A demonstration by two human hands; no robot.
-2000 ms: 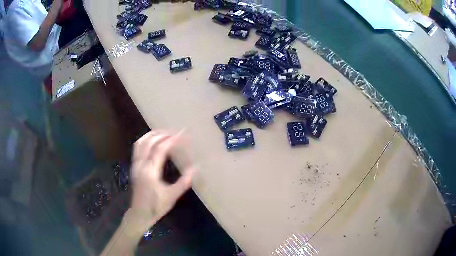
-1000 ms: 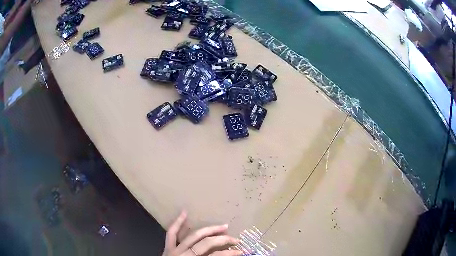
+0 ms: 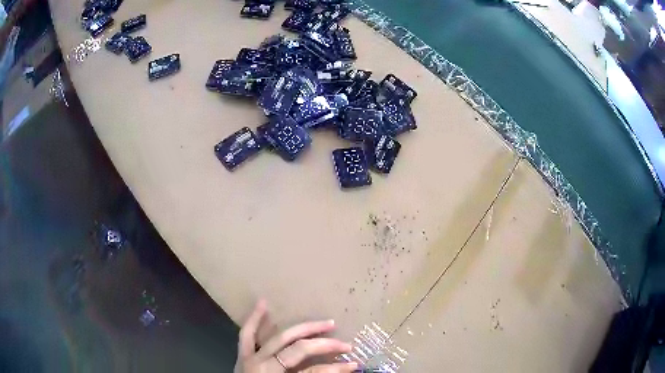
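Observation:
Dark display boards lie in a heap (image 3: 299,95) on the tan bench (image 3: 219,233), some showing pale digits. One board with digits (image 3: 351,167) lies at the heap's near edge, and another board (image 3: 238,148) lies at its left. My left hand (image 3: 295,351) is at the bottom edge, cut off by it. Its fingers are spread, pointing up and right, with a ring on one. Nothing shows in the visible fingers, but the palm and lower fingertips are hidden. Bright silvery lines (image 3: 375,348) show beside the fingertips. My right hand is out of the picture.
Tiny dark specks (image 3: 383,233) lie mid-bench. A dark seam (image 3: 459,251) crosses the bench. Clear tape (image 3: 467,95) runs along its far edge beside a green belt (image 3: 539,95). More boards (image 3: 135,48) lie at the far left. A dark shape (image 3: 620,339) stands at the lower right.
My left hand has moved from the bench's left edge to the bottom edge. The board that lay alone below the heap is gone from there. The view has shifted right and down.

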